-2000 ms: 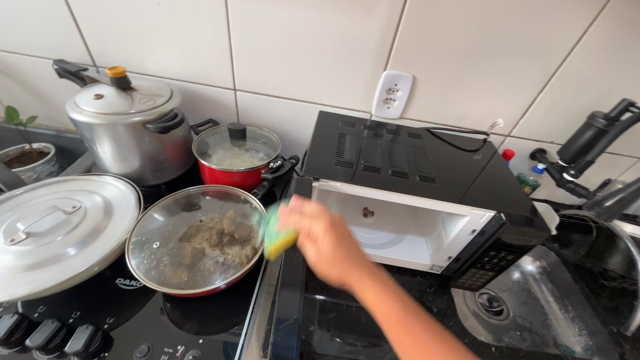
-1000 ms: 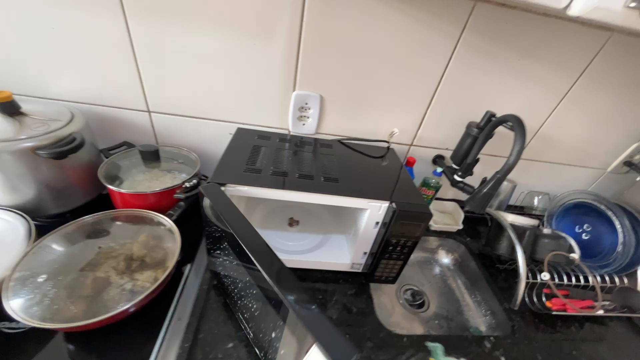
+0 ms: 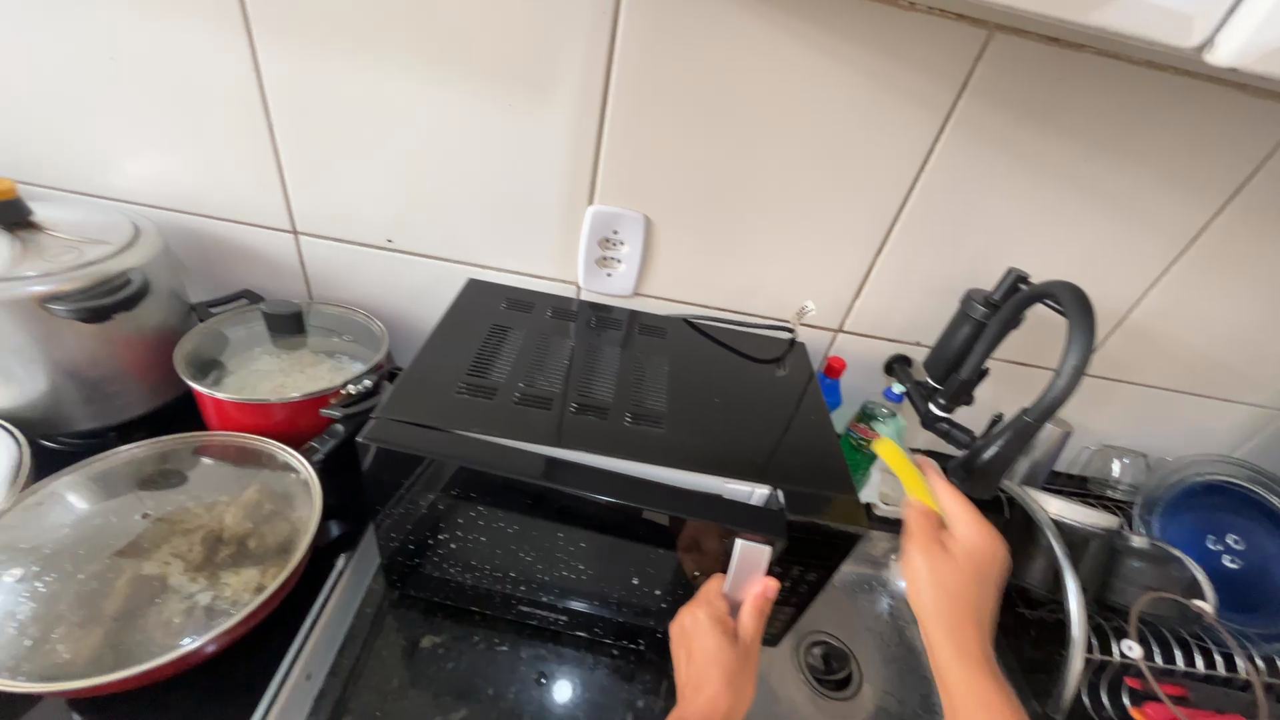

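My left hand (image 3: 715,640) grips the silver handle (image 3: 748,570) of the black microwave oven (image 3: 610,400). Its door (image 3: 530,550) is slightly ajar, with a white strip of the inside showing along the top, and water drops speckle the dark front. Raised over the sink at the right, my right hand (image 3: 955,560) holds a yellow sponge (image 3: 906,474) between thumb and fingers, in front of the green bottle (image 3: 860,440). A loose black cord (image 3: 745,340) lies on the microwave's top.
On the cooktop at left are a glass-lidded frying pan (image 3: 160,560), a red pot (image 3: 280,375) and a pressure cooker (image 3: 85,320). A black faucet (image 3: 1050,370) rises behind the steel sink (image 3: 870,620). The dish rack (image 3: 1150,650) holds a blue plate (image 3: 1225,540).
The microwave door, wide open before, has swung nearly closed. My left hand has come onto its handle. My right hand with the sponge is now over the sink. The view has shifted right.
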